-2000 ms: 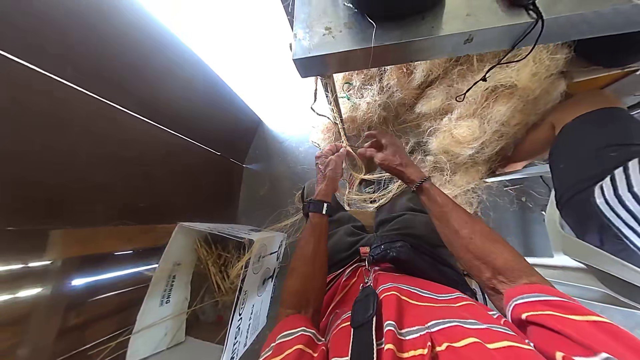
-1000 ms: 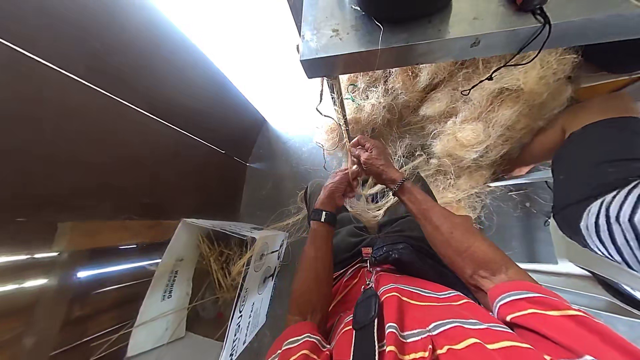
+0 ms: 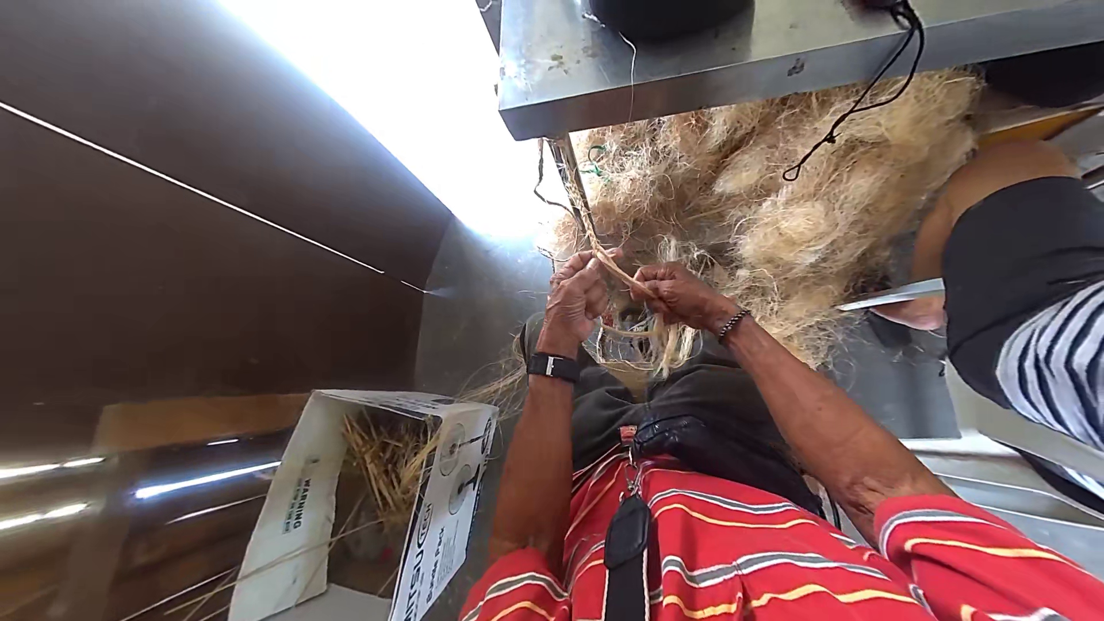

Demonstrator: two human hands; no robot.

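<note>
My left hand (image 3: 580,297) and my right hand (image 3: 677,296) are a little apart in front of my lap, each closed on a twisted strand of pale plant fibre (image 3: 614,269). From my hands the strand runs up to a thin upright at the corner of a metal table. A loop and loose fibre ends (image 3: 668,345) hang below my right hand. Behind my hands lies a large tangled heap of blond fibre (image 3: 802,216).
The metal table edge (image 3: 776,78), with a dark round object and a black cord (image 3: 871,103), juts in above. An open cardboard box (image 3: 289,517) holding dry stalks (image 3: 392,466) stands at lower left. Another person's bent leg (image 3: 1000,198) is at right, with a flat pale blade-like object (image 3: 897,295) beside it.
A second ago my hands were together, the right above the left; now they are apart side by side, with a stretch of strand showing between them. The left hand has moved up.
</note>
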